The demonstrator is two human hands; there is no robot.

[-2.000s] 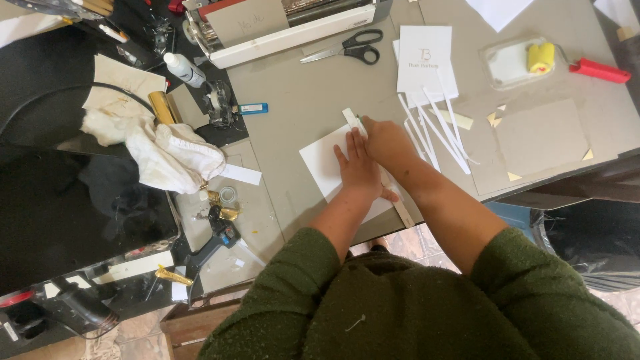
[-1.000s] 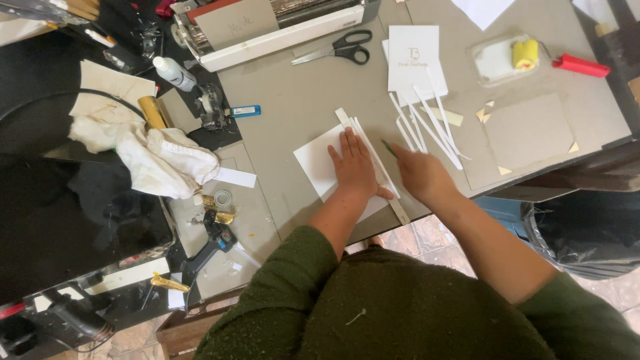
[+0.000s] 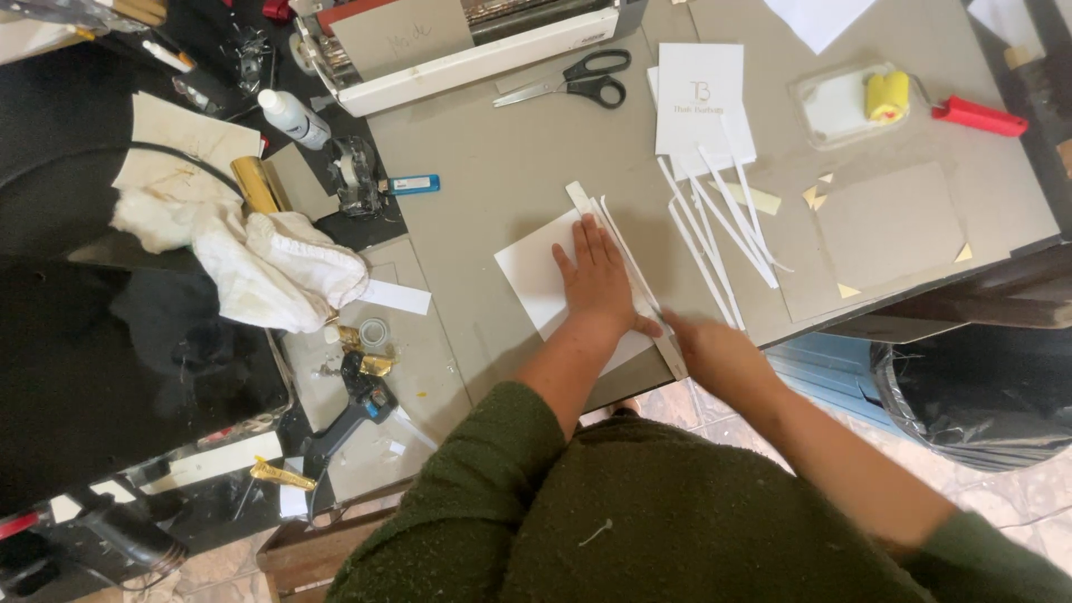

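My left hand (image 3: 599, 280) lies flat with spread fingers on a ruler (image 3: 578, 198) and a white paper sheet (image 3: 529, 261). Close by the ruler's near end is my right hand (image 3: 712, 352), its fingers closed around a small tool that is mostly hidden; which tool cannot be told. A narrow white strip (image 3: 615, 224) runs along the ruler's right side. Several cut paper strips (image 3: 708, 251) lie to the right, partly over a stack of printed white cards (image 3: 699, 96).
Scissors (image 3: 578, 81) lie beyond the sheet, below a white-edged machine (image 3: 486, 67). A yellow roller (image 3: 886, 96) with a red handle rests on a tray at right. At left are a white cloth (image 3: 268, 260), a tape dispenser (image 3: 356, 172) and a glue gun (image 3: 352, 410).
My right hand has moved down toward me, from near the ruler's far end to its near end. My left hand stays pressed on the ruler and sheet.
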